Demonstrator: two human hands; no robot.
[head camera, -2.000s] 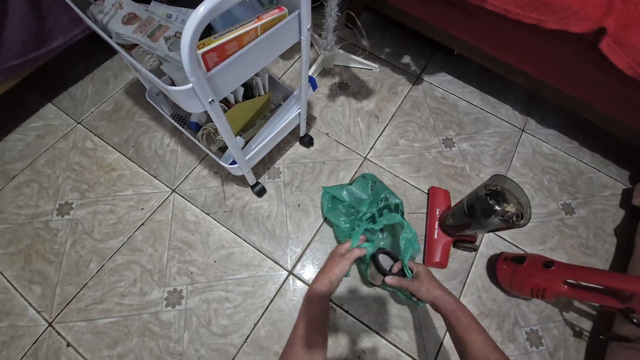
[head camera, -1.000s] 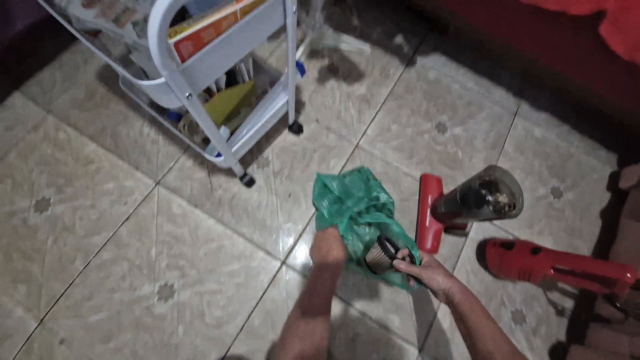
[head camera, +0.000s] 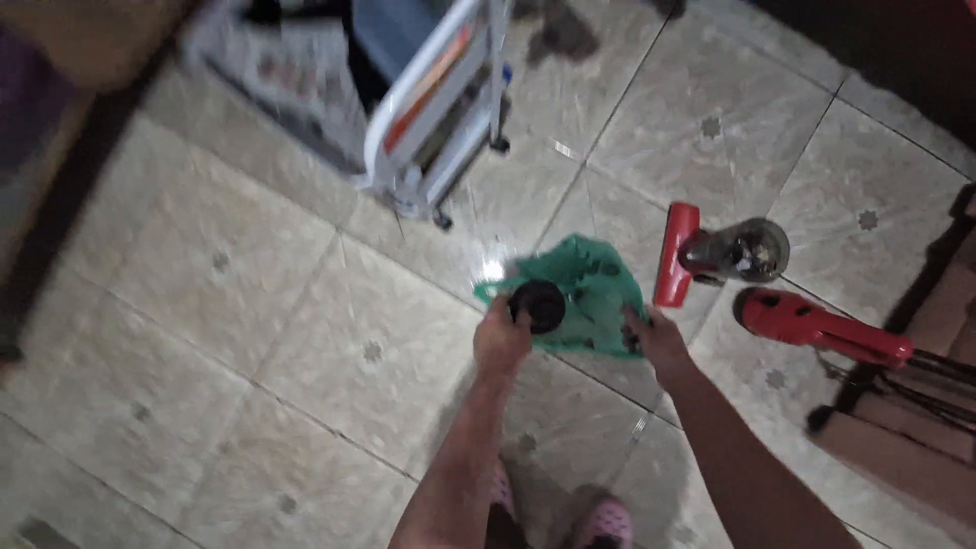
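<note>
My left hand (head camera: 503, 333) grips a round dark vacuum filter (head camera: 540, 306) over the left part of a green plastic bag (head camera: 598, 305). At the bag's right edge, my right hand (head camera: 659, 339) holds the plastic between its fingers. Right of the bag lies a red vacuum floor head (head camera: 677, 255), with a clear dust cup (head camera: 751, 250) holding debris close beside it. Below the cup is the red vacuum body (head camera: 820, 324). Blur hides the filter's details.
A white wheeled cart (head camera: 374, 145) with papers and boxes stands at the upper left. Brown steps or ledges (head camera: 907, 457) lie at the lower right. Pink shoes (head camera: 608, 522) show at the bottom, on the tiled floor.
The filter was in my right hand and is now in my left. My right hand has moved to the bag's edge, and the bag is spread wider. The view has turned.
</note>
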